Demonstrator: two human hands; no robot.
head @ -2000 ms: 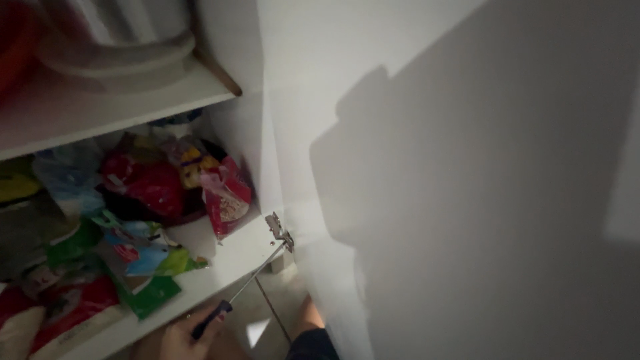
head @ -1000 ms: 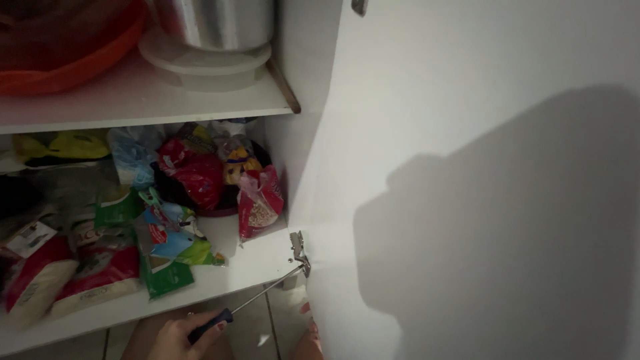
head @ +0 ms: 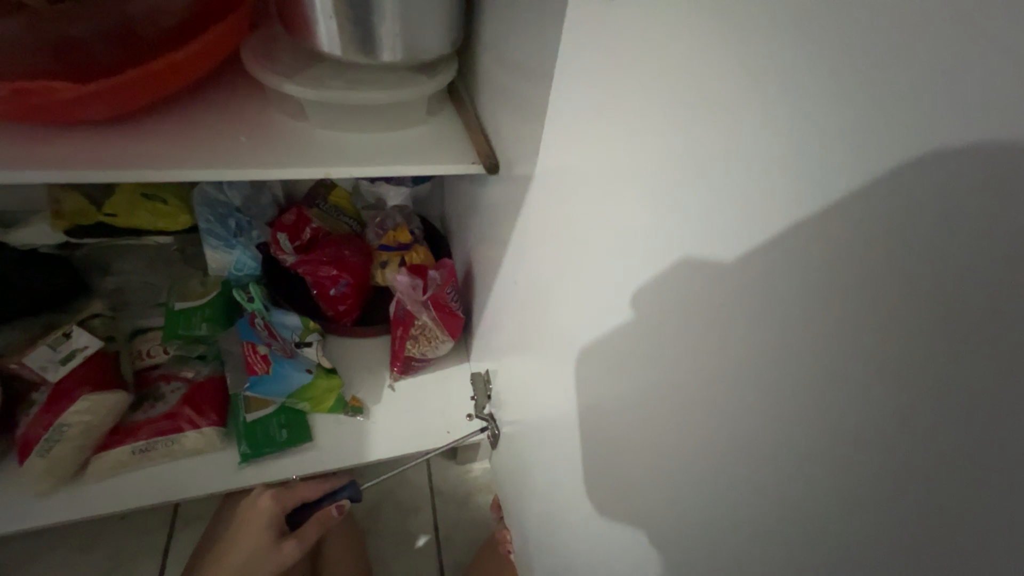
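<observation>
My left hand (head: 276,520) is closed around the dark blue handle of a screwdriver (head: 324,506). The long metal shank slants up to the right, and its tip meets a metal cabinet hinge (head: 486,412) where it joins the white door (head: 528,448). The hinge sits at the front right corner of the cabinet's bottom panel (head: 400,424), and the door stands open to the right. Some bare skin shows low beside the door edge; whether it is fingers of my right hand or toes, I cannot tell.
Bagged food (head: 168,416), a blue and green packet (head: 292,360) and a red bag (head: 428,320) lie on the bottom panel. On the shelf (head: 200,152) above stand a metal pot (head: 384,28), a pale plastic container (head: 360,84) and a red basin (head: 160,76). Floor tiles (head: 408,512) show below.
The view has shifted, showing more of the cabinet than two seconds ago. My left hand keeps its hold on the screwdriver, with the tip still at the hinge.
</observation>
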